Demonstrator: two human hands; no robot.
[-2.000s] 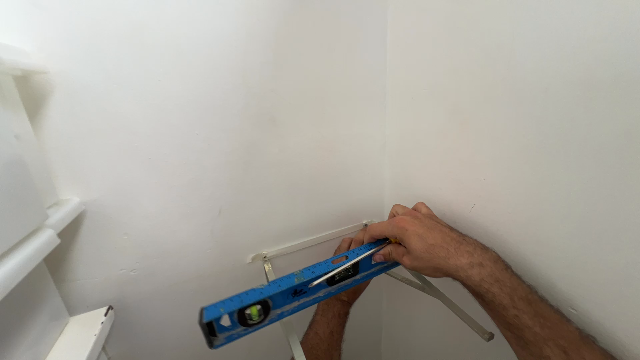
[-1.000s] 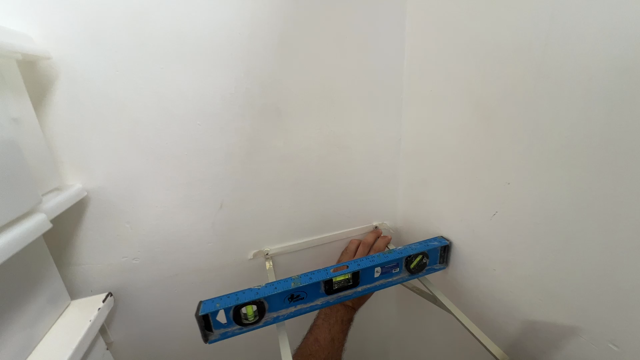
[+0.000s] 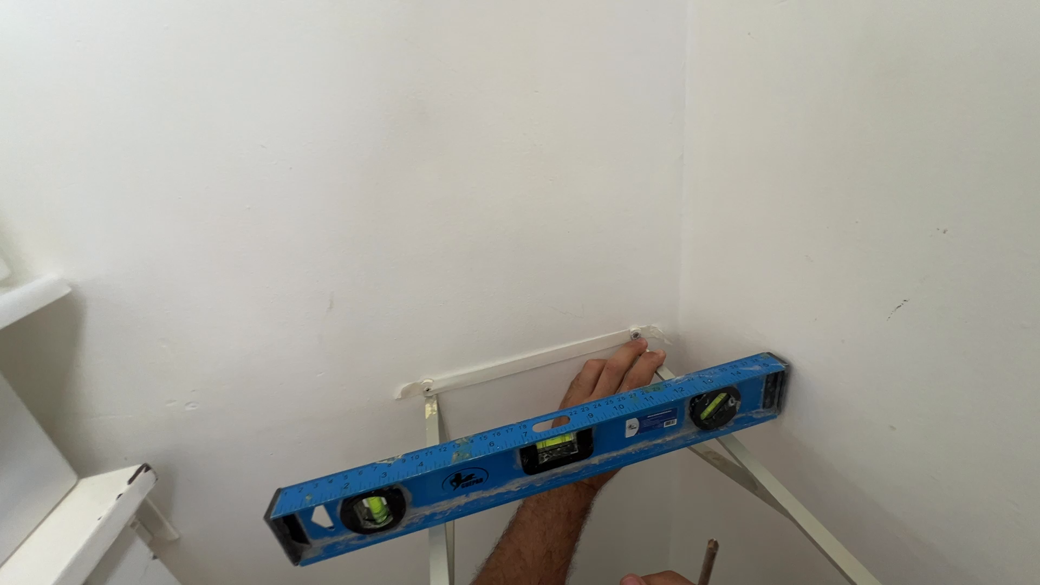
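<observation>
A blue spirit level (image 3: pixel 496 463) with three vials lies across the arms of a white metal folding bracket (image 3: pixel 528 361), whose back bar is against the wall with a screw at each end. Behind the level, my left hand (image 3: pixel 611 378) reaches up, its fingertips by the bar's right screw; the level partly hides the palm, so its grip is unclear. At the bottom edge only a bit of my right hand (image 3: pixel 660 578) shows, beside the tip of a thin brownish stick-like tool (image 3: pixel 709 561); whether it holds this cannot be told.
White walls meet in a corner (image 3: pixel 685 203) just right of the bracket. At the lower left stands a white shelf-like piece (image 3: pixel 89 520) with a dark chipped corner, and another white ledge (image 3: pixel 32 299) juts in above it. A bracket arm (image 3: pixel 800 512) slants down to the right.
Two seconds ago my right hand was at the level's right end with a thin stick-like tool; it has moved away, down to the bottom edge. My left hand has stayed behind the level.
</observation>
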